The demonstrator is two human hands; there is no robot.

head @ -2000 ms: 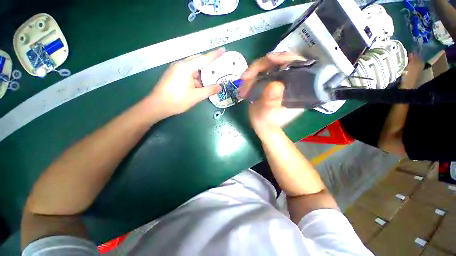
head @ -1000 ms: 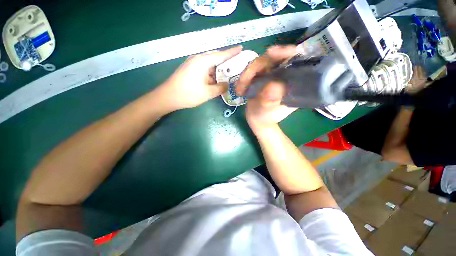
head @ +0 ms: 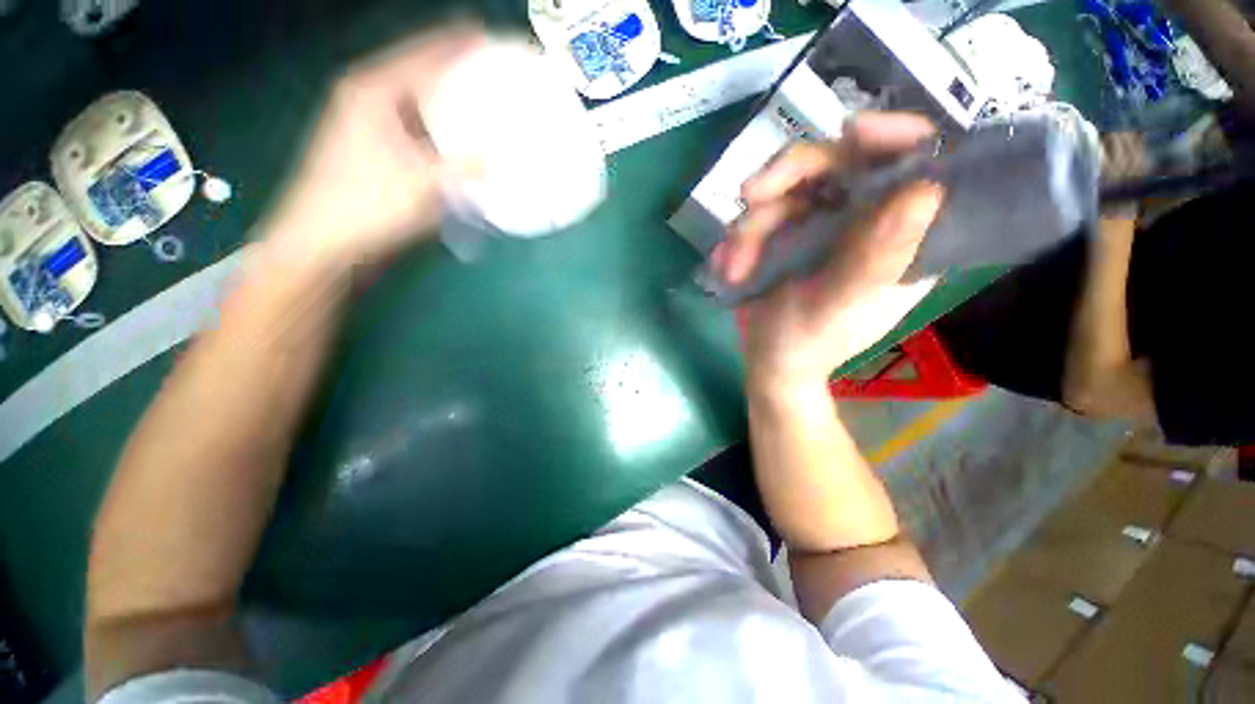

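Observation:
My left hand [head: 379,151], blurred, holds a white housing shell [head: 516,138] by its left edge, raised above the bench. The shell shows a plain white face, and no board is visible on it. My right hand [head: 840,261] is closed around the grey electric screwdriver [head: 998,193], whose tip end points left and down. The screwdriver and the hand partly cover the view of the white-grey screw feeder [head: 771,145] behind them.
Shells with blue boards lie on the green bench [head: 454,481] at the left [head: 124,168] and at the top [head: 602,44]. A pale strip [head: 138,344] crosses the bench. White shells and blue wired parts [head: 1135,48] lie at the right, near another person's arm [head: 1101,337]. A red stool [head: 908,371] stands below.
My left hand has lifted the shell and moved it left, and its board side no longer shows. My right hand and the screwdriver have moved right, away from the shell.

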